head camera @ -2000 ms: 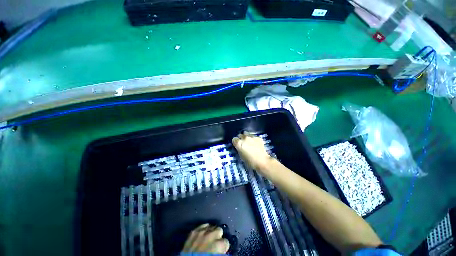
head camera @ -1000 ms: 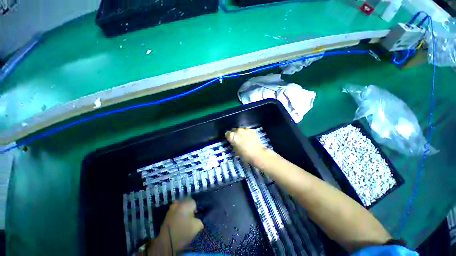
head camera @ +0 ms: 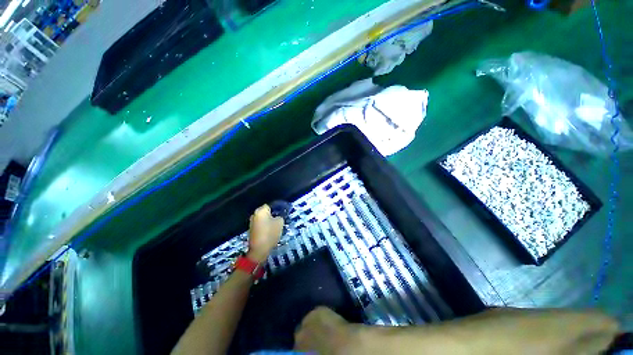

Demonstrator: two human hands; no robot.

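Silver slotted strips (head camera: 378, 253) lie in rows inside a large deep black tray (head camera: 444, 270). My left hand (head camera: 265, 232), with a red wristband, is over the back rows of strips. Its fingers point up and are bent around black finger coverings or a small dark thing; I cannot tell which. My right hand (head camera: 323, 329) is low in the picture, over a flat black box (head camera: 305, 281) inside the tray. Its fingertips are blurred and hidden, and no held part shows. Small dark parts are not clearly visible in the box.
A black box of small white parts (head camera: 517, 187) lies right of the tray. Behind it is a clear plastic bag (head camera: 562, 104). A white cloth (head camera: 382, 114) lies behind the tray. A raised green shelf (head camera: 173, 132) holds a black box (head camera: 156, 52). A blue cable runs along the shelf edge.
The view has turned and tilted. My left hand has moved from the inner black box up to the back strips. My right hand has drawn back from the strips to the box.
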